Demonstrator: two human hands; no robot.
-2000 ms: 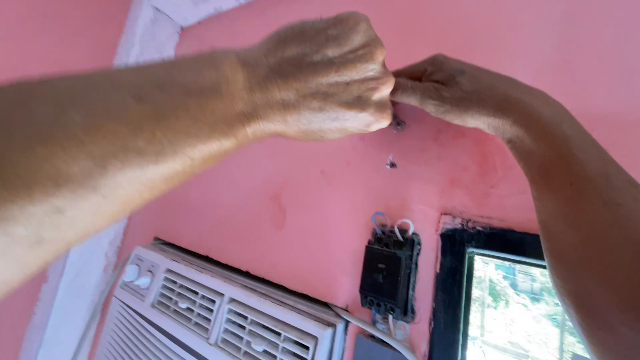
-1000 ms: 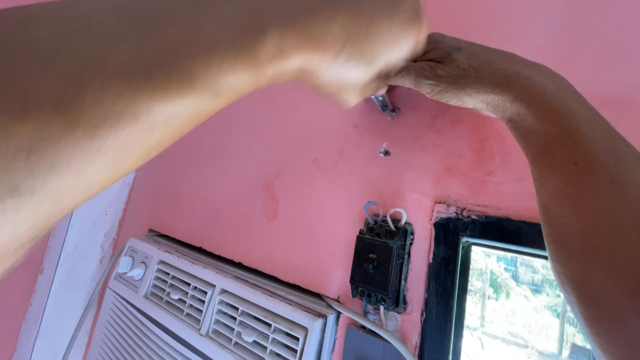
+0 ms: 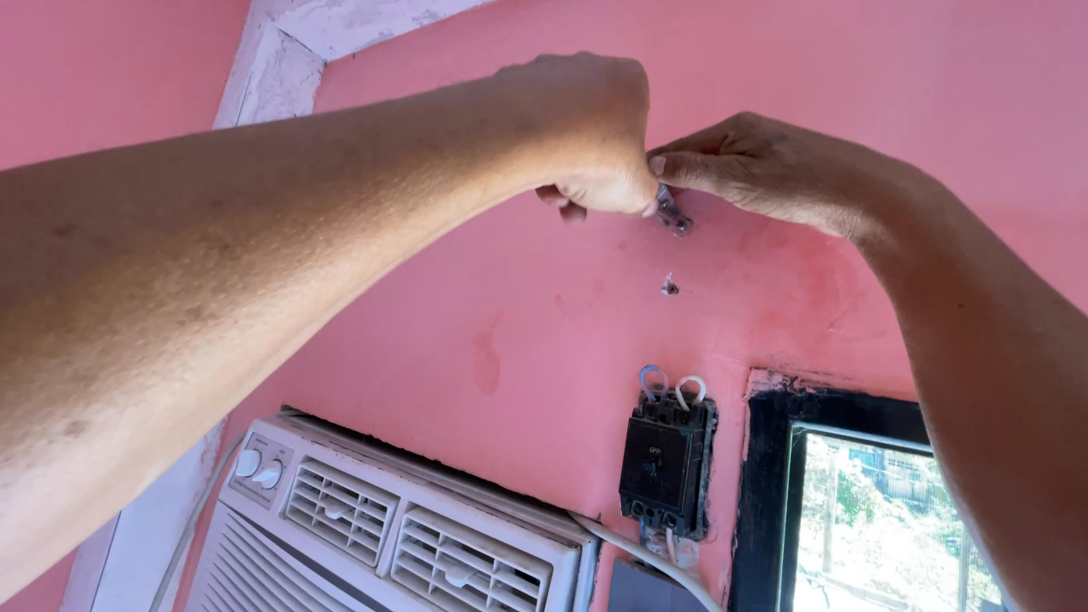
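My left hand [image 3: 595, 140] is curled against the pink wall, its thumb at a small metal strip [image 3: 667, 204]. My right hand [image 3: 765, 174] meets it from the right, thumb and finger pinched at the strip's upper end. The strip's lower end lies at a screw or hole in the wall [image 3: 682, 228]; its upper part is hidden by my fingers. Below is a second small hole with chipped edges [image 3: 671, 287]. Lower still, a black circuit breaker [image 3: 659, 459] is mounted on the wall, with a blue wire loop [image 3: 653, 382] and a white wire loop [image 3: 692, 391] at its top.
A white window air conditioner [image 3: 387, 510] sits at lower left. A black-framed window [image 3: 769, 501] is right of the breaker. A white cable [image 3: 646, 557] runs past a grey box [image 3: 650, 588] under the breaker. White painted trim [image 3: 276, 81] crosses the upper left.
My left hand, blurred one second ago, now shows sharply with its fingers curled. More of the metal strip shows than two seconds ago. My right hand stays beside it.
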